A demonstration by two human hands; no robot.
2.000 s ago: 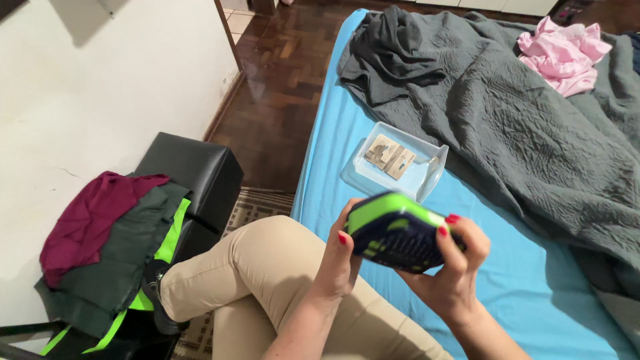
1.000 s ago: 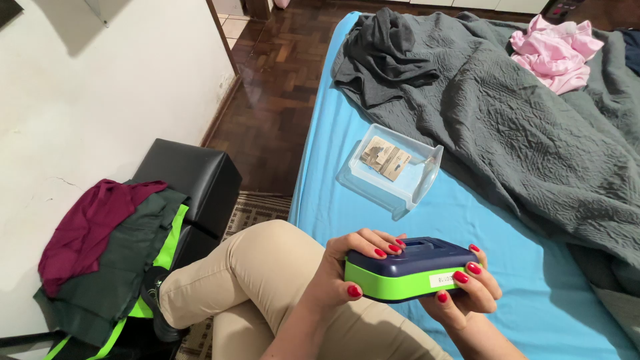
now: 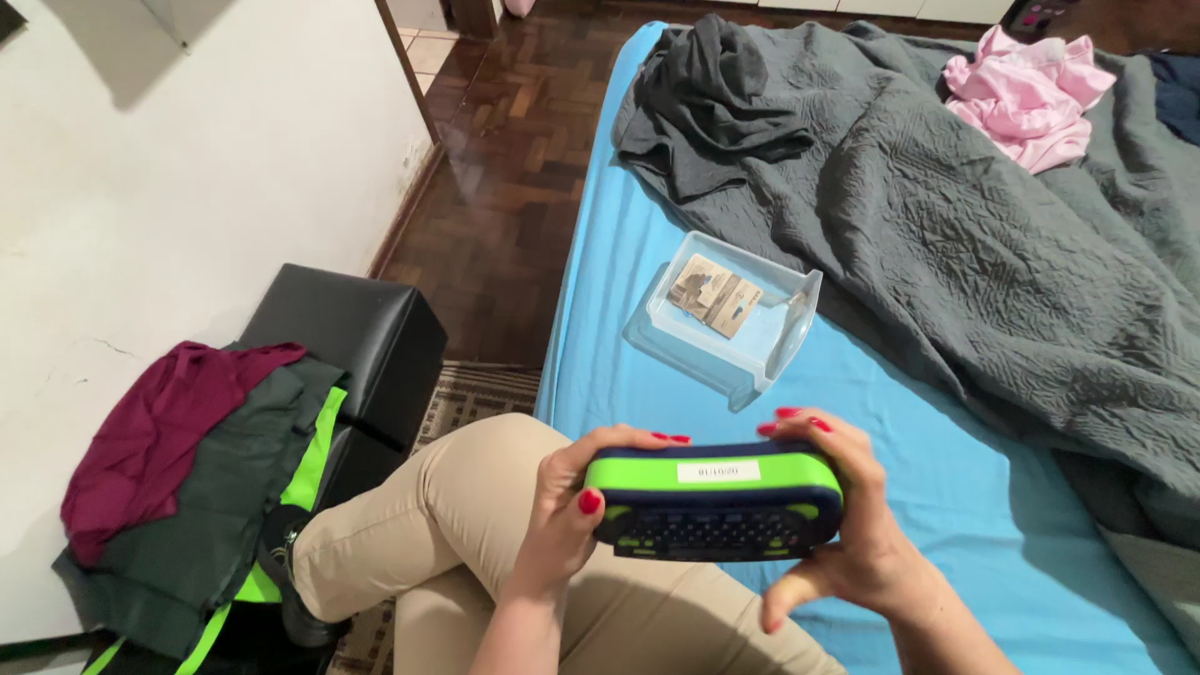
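A handheld label maker [image 3: 717,502] with a small keyboard, dark blue with a bright green band, is held up above my lap. My left hand [image 3: 572,506] grips its left end, thumb on the near side and fingers over the top edge. Around the right end is my right hand [image 3: 848,506], its fingers along the far edge and its thumb hanging apart below. A white strip bearing writing [image 3: 719,472] is on the green band. Beyond the device, a clear plastic bin [image 3: 787,352] lies on the bed with a printed card pack [image 3: 716,295] inside.
The bed has a blue sheet [image 3: 937,469], a rumpled grey quilt [image 3: 1012,253] and a pink cloth [image 3: 1029,98]. At the left, maroon [image 3: 169,441] and dark green cloths [image 3: 216,506] lie over a black padded bench [image 3: 328,328] by the white wall.
The label maker has been turned: a second ago its dark blue back faced up, and now its keyboard side shows below the green band. My right thumb has come off the green band.
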